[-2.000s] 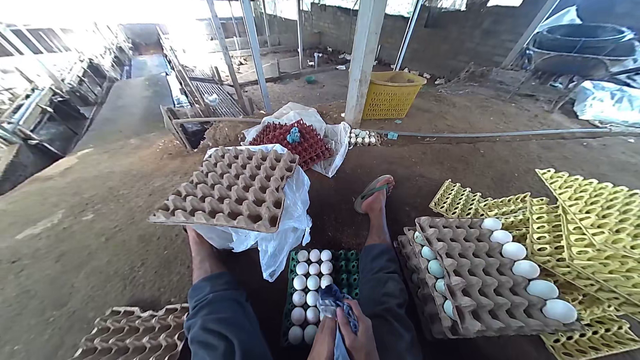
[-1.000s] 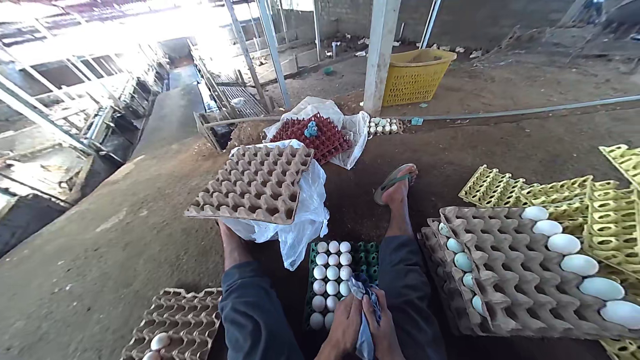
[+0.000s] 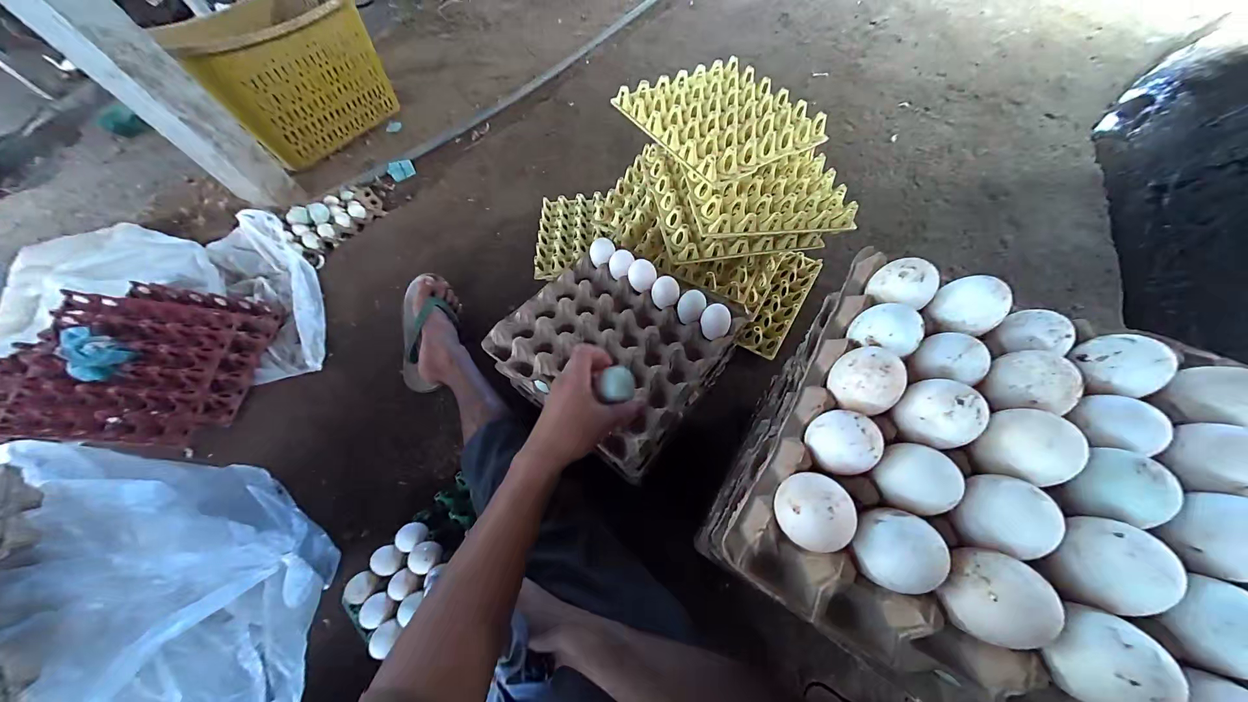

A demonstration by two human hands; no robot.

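My left hand (image 3: 585, 405) holds a pale green egg (image 3: 615, 384) over a brown pulp egg tray (image 3: 575, 317), atop a stack of trays. White eggs (image 3: 665, 291) form a row along that tray's far edge. Low at the bottom, my right hand (image 3: 546, 624) is partly hidden behind the left forearm, with a blue and white cloth (image 3: 512, 668) in it. Beside my leg, more white eggs (image 3: 402, 583) sit in a green tray (image 3: 450, 507), partly covered by the left arm.
Large soiled eggs (image 3: 941, 411) fill a tall tray stack at right. Yellow plastic trays (image 3: 731, 127) lie beyond the brown tray. Red trays (image 3: 146, 361), a plastic sheet (image 3: 166, 556), a yellow basket (image 3: 292, 83) and a post (image 3: 166, 97) are at left.
The view has swung right. My left hand has left the cloth and now holds a pale green egg at the brown tray; both hands were together at the cloth before.
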